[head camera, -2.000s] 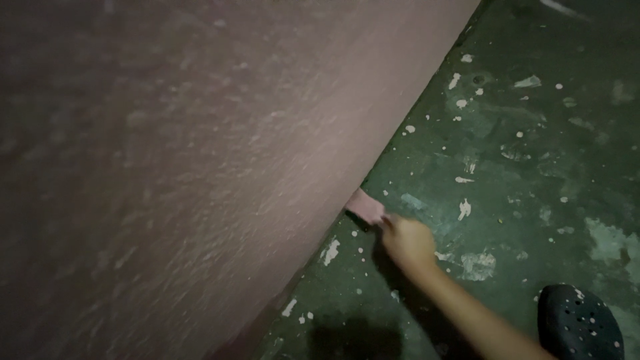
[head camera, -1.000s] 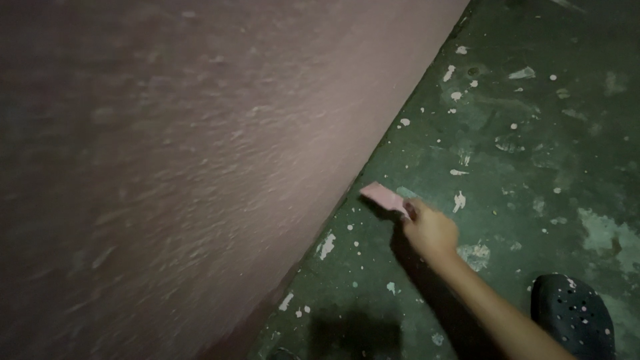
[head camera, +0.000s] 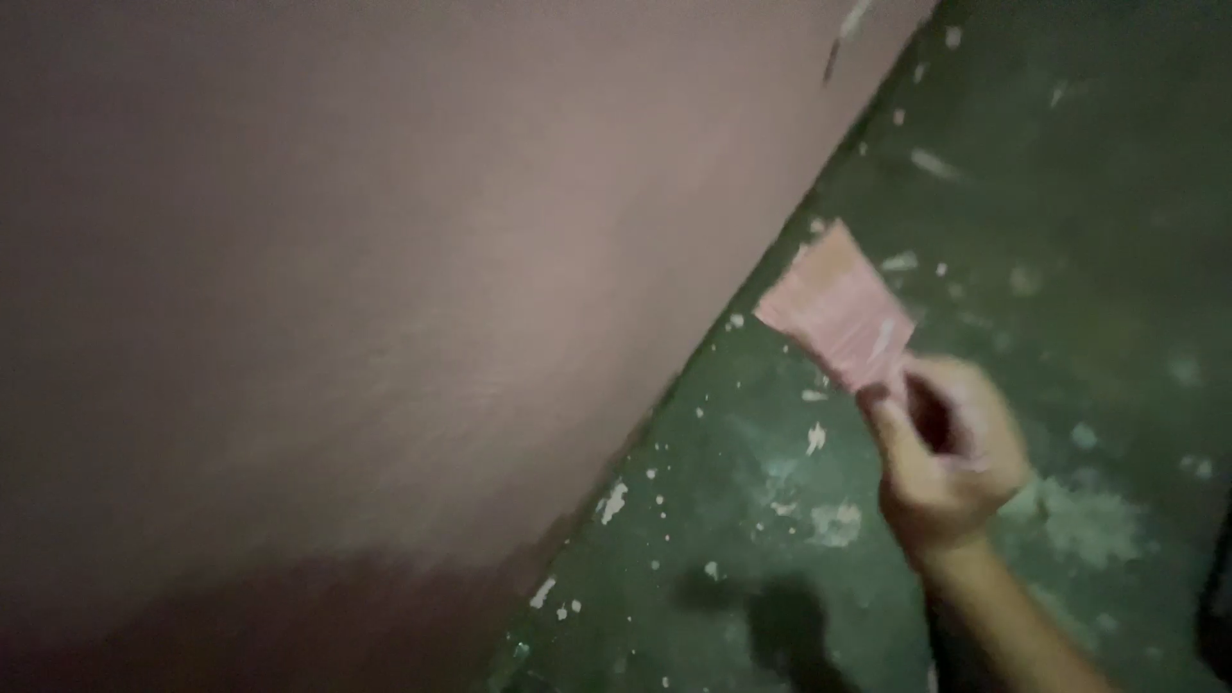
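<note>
At the right of the head view, my right hand (head camera: 948, 462) grips the handle of a flat paintbrush (head camera: 839, 308) covered in pink paint. The brush's bristle end points up and left, toward the base of a pink painted wall (head camera: 462, 289). It appears raised above the green floor (head camera: 751, 481), apart from the wall. Slight blur softens the hand and brush. My left hand is out of the frame.
The wall fills the left side and meets the floor along a diagonal edge. Pale paint spots and patches mark the floor. Shadows fall at the bottom, and part of a dark shoe (head camera: 1218, 597) shows at the right edge.
The brush was low at the foot of the wall; my right hand has since drawn it away from the wall and lifted it toward the camera. The view has also shifted.
</note>
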